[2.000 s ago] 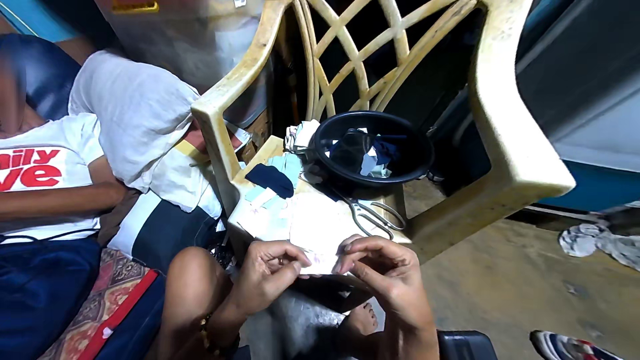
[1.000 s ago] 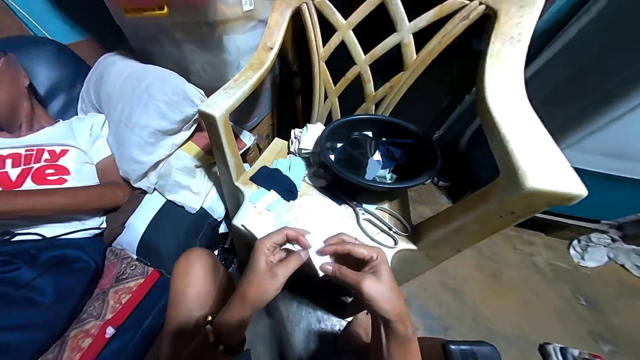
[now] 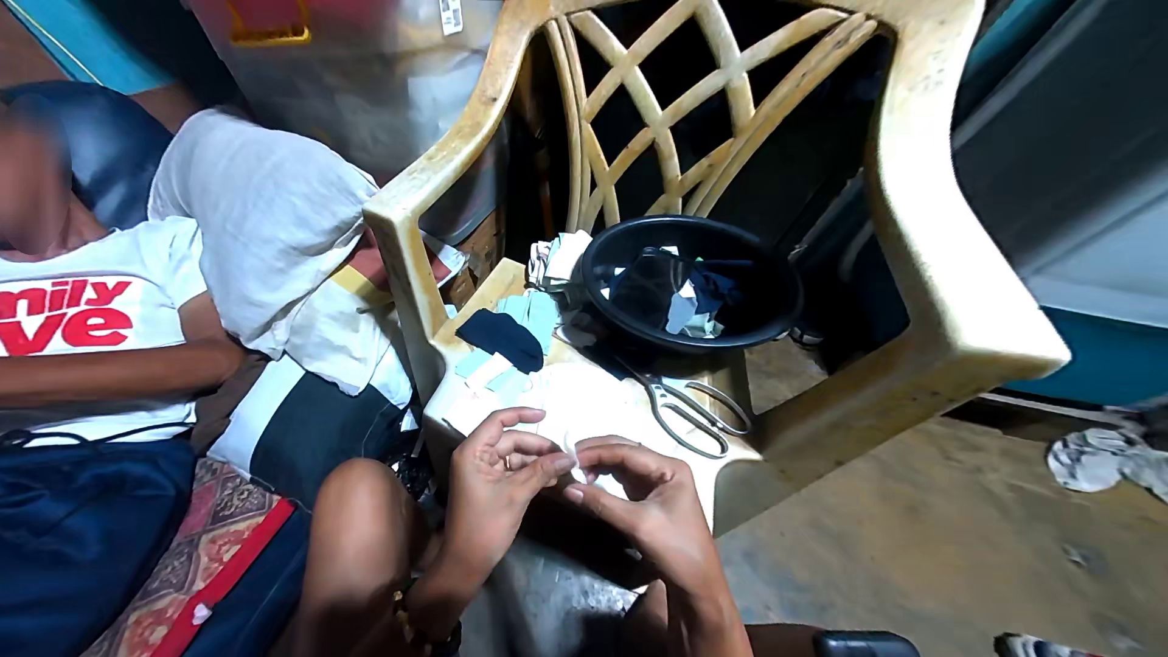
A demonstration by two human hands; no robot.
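My left hand (image 3: 502, 484) and my right hand (image 3: 648, 502) meet over the front edge of a plastic armchair's seat (image 3: 593, 392). Between their fingertips both pinch a small white strip (image 3: 573, 452), which looks like cloth or thread. Metal scissors (image 3: 698, 411) lie on the seat beyond my right hand, handles toward me. Behind them stands a black plastic basin (image 3: 776, 292) holding dark and pale fabric scraps (image 3: 689, 306). A navy cloth piece (image 3: 502, 338) lies on light blue pieces (image 3: 534, 315) at the seat's left side.
At the left a person (image 3: 91, 347) in a printed white shirt lies beside a pale pillow (image 3: 265, 228). The chair's armrests (image 3: 967, 301) rise on both sides of the seat. A translucent storage box (image 3: 365, 109) stands behind. Pale cloths (image 3: 1104, 461) lie on the floor at the right.
The white piece between my fingers was held flatter a second ago and now appears as a narrow, upright strip. The scissors and basin have stayed in place on the chair.
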